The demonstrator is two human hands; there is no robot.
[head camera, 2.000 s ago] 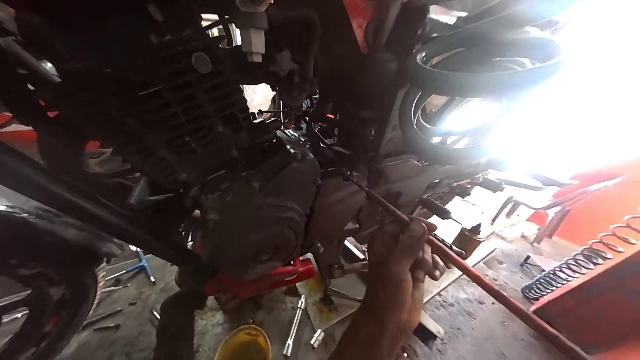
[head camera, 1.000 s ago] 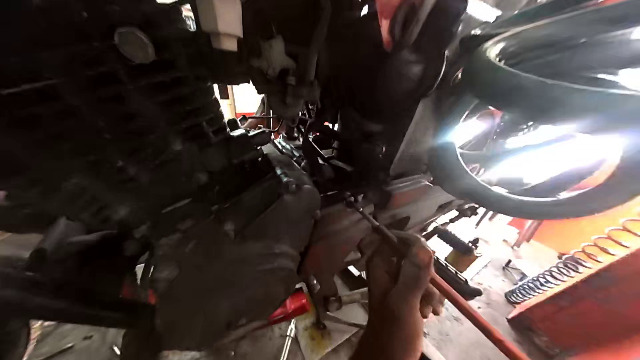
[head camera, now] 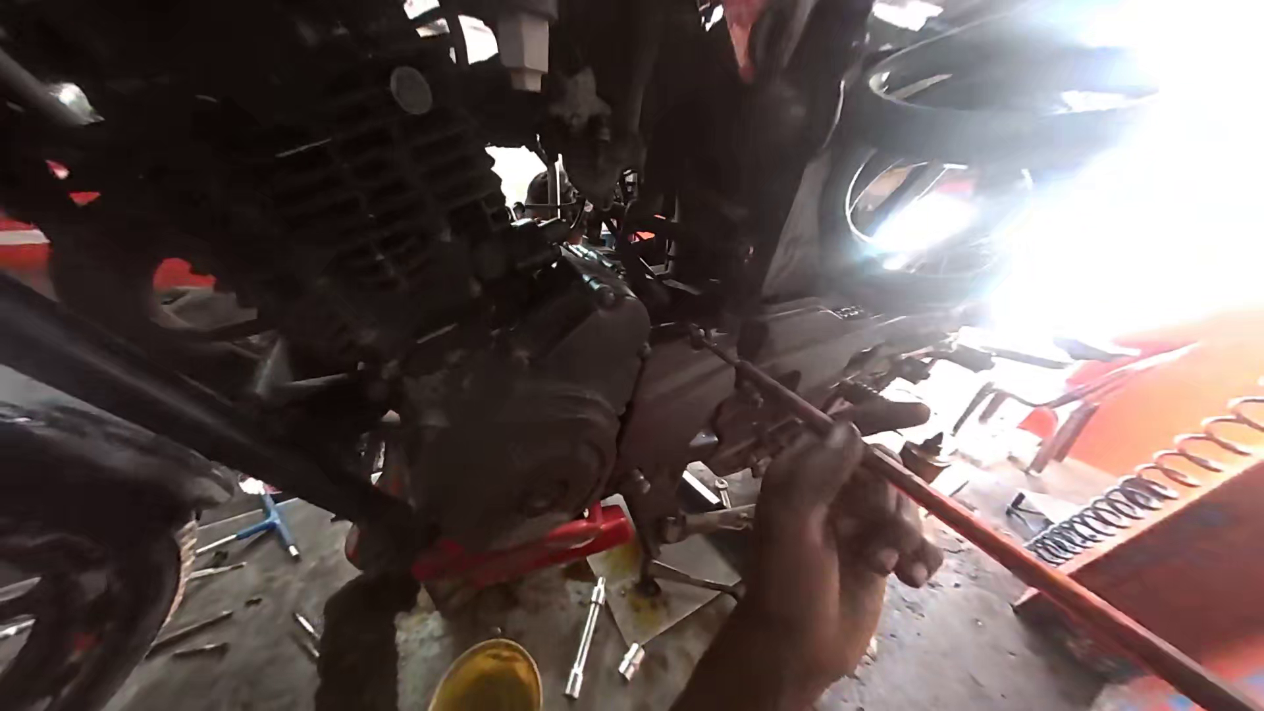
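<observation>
My right hand (head camera: 839, 523) is closed around a long, thin reddish rod or tube (head camera: 987, 553), its thumb along the upper side. From the lower right the rod slants up to a small fitting (head camera: 699, 338) on the side of a dark motorcycle engine (head camera: 533, 434), above and left of the hand. Whether the tip touches the fitting or is joined to it cannot be told. My left hand cannot be made out; a dark shape in shadow rises from the bottom edge, left of the yellow container (head camera: 489, 681).
A red metal part (head camera: 553, 546) lies under the engine. On the floor are a metal socket tool (head camera: 587, 637), a short socket (head camera: 632, 662) and a blue-handled T-shaped tool (head camera: 269, 523). At right are a coil spring (head camera: 1116, 513) on an orange-red surface and wheels (head camera: 918, 212).
The view moved closer to the engine and then back. My right hand has kept its grip on the rod, whose tip stays by the same spot on the engine.
</observation>
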